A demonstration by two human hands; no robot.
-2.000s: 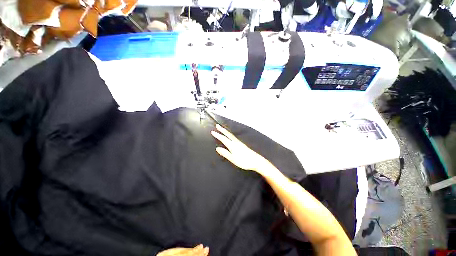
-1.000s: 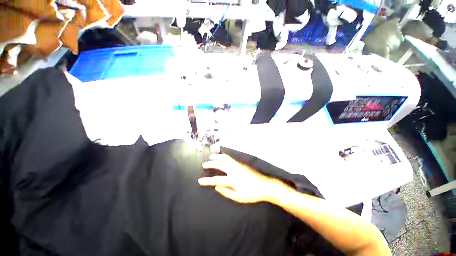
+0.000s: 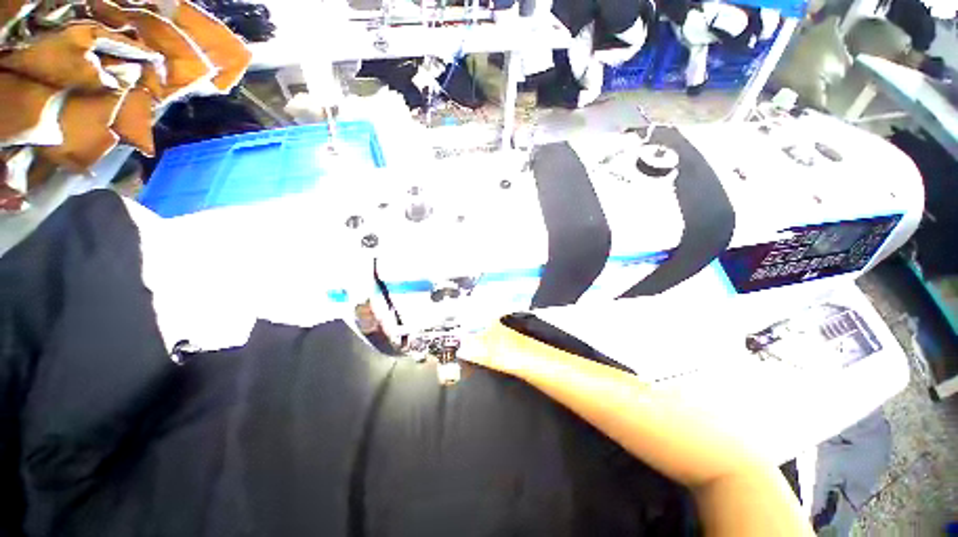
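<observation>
The black garment (image 3: 284, 430) covers the machine bed and fills the lower left, with its upper edge under the sewing machine head (image 3: 473, 226). The presser foot area (image 3: 446, 362) is lit at the head's left end. My right hand (image 3: 488, 346) lies at the cloth just right of the presser foot, its fingers hidden behind the needle parts, so its grip does not show. My left hand is out of the picture.
Two black fabric strips (image 3: 575, 226) drape over the head. A control panel (image 3: 814, 255) is at its right end, and a grey accessory tray (image 3: 819, 338) sits below. A blue crate (image 3: 263, 163) stands behind at left. Brown pieces (image 3: 105, 84) lie at upper left.
The view has shifted, so the machine appears larger and lower. My right hand has moved in from the cloth to beside the presser foot. My left hand, seen earlier at the bottom edge, has left view.
</observation>
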